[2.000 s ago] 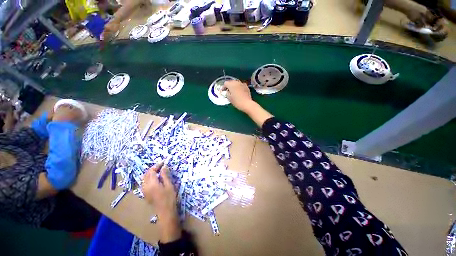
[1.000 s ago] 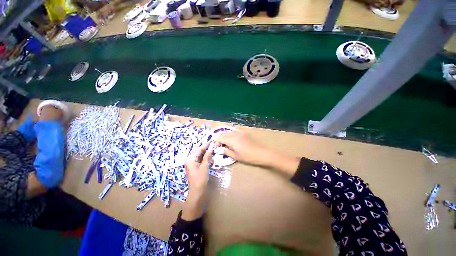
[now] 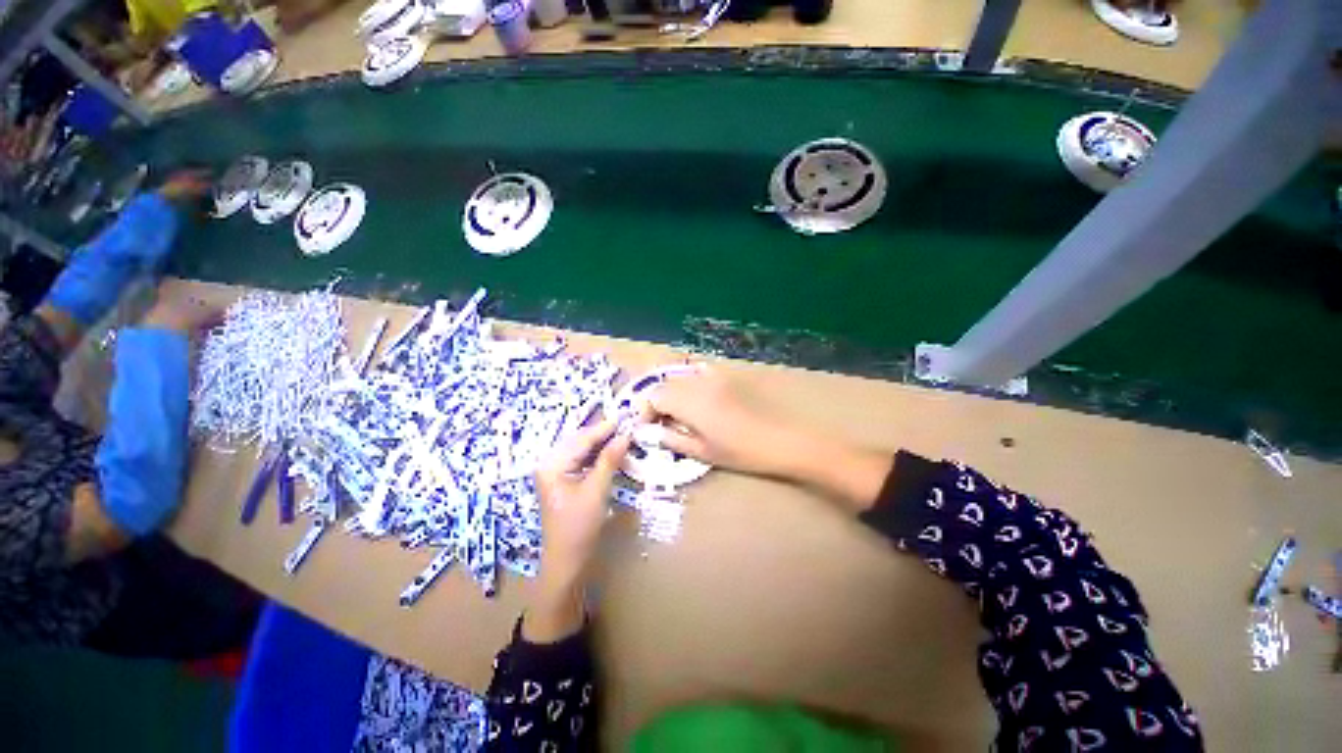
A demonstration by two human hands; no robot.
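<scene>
A round white lamp base (image 3: 670, 468) lies on the brown bench just right of a large pile of white strip parts with blue-dark marks (image 3: 427, 441). My right hand (image 3: 709, 421) grips the base from above, with its fingers over the face. My left hand (image 3: 571, 493) is at the left rim of the base, fingertips close together. Whether it holds a strip is too small and blurred to tell. My hands hide part of the base. Small shiny clear pieces (image 3: 661, 518) lie just below it.
A green conveyor (image 3: 648, 280) carries several lamp bases, one at its middle (image 3: 508, 213). A slanted grey post (image 3: 1119, 236) stands right. Thin white pieces (image 3: 265, 368) and dark cutters (image 3: 268, 486) lie left. A neighbour's blue sleeve (image 3: 144, 427) is far left. A blue bin (image 3: 302, 684) is below.
My right hand has taken a lamp base from the belt to the bench, and my left hand has moved from the pile to it. The neighbour's arm now reaches to the belt.
</scene>
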